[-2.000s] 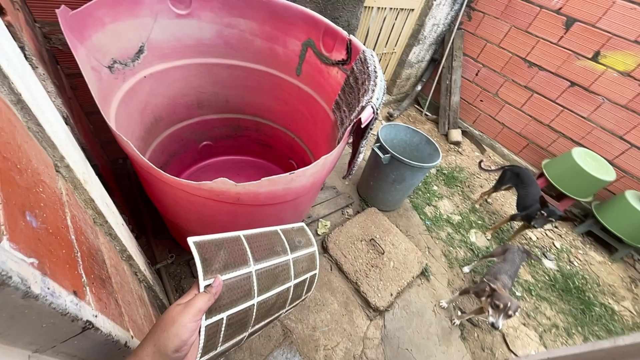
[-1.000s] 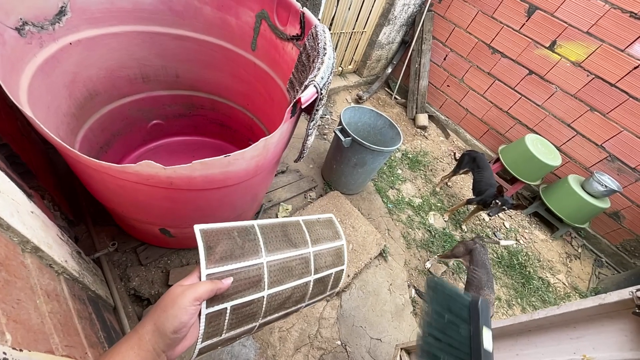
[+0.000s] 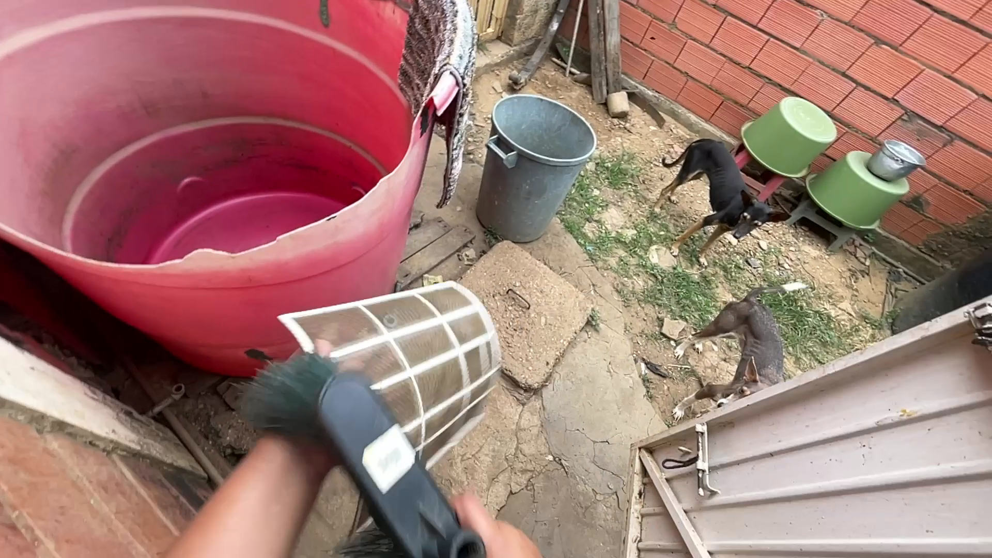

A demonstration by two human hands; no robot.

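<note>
A curved mesh air filter with a white plastic grid frame is held up at the lower middle. My left hand grips its left end; the brush hides most of that hand, and some fingers show blurred through the mesh. In front of the filter's left edge is a broom head with dark green bristles and a dark plastic block. My right hand is at the bottom edge beside the broom head's socket, holding the broom head. The contact between bristles and mesh is blurred.
A large broken pink tank stands at left, with a grey bucket beyond it. A concrete slab lies below the bucket. Two dogs stand on the dirt and grass near upturned green tubs. A metal door fills the lower right.
The broom head, seen at the lower right one second ago, has moved left to the filter's left end. My right hand has come into view. My left hand still holds the filter.
</note>
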